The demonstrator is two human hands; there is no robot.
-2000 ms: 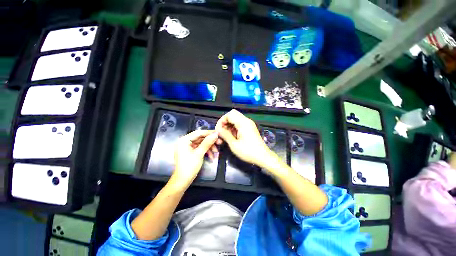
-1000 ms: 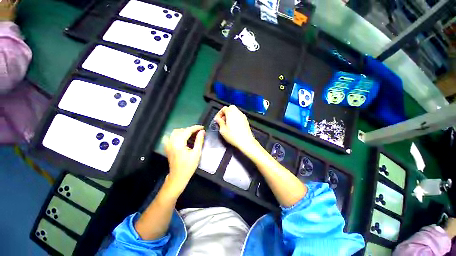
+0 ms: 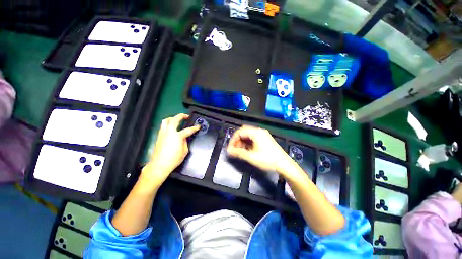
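Note:
A black five-slot tray [image 3: 177, 176] in front of me holds dark grey-blue phone back covers with camera circles at their far ends. My left hand [image 3: 171, 144] reaches over the tray's left end, its index fingertip touching the camera area of the leftmost cover [image 3: 199, 154]. My right hand [image 3: 256, 149] is above the second and third covers, its fingers curled with thumb and fingertips together. It partly hides the second cover [image 3: 227, 169]. Whether anything small is between the right fingertips I cannot tell.
A divided parts tray [image 3: 228, 66] beyond holds blue film sheets [image 3: 279, 96], small silver-white pieces [image 3: 315, 116] and white cut-outs. White covers in a tray stack [image 3: 76, 126] stand left, pale green and white covers [image 3: 390, 171] right. A metal post [image 3: 405, 96] and pink sleeves flank the bench.
The view has swung, shifting the scene leftward. My left fingertip has come onto the leftmost cover's camera area. My right hand has moved off that area to the right.

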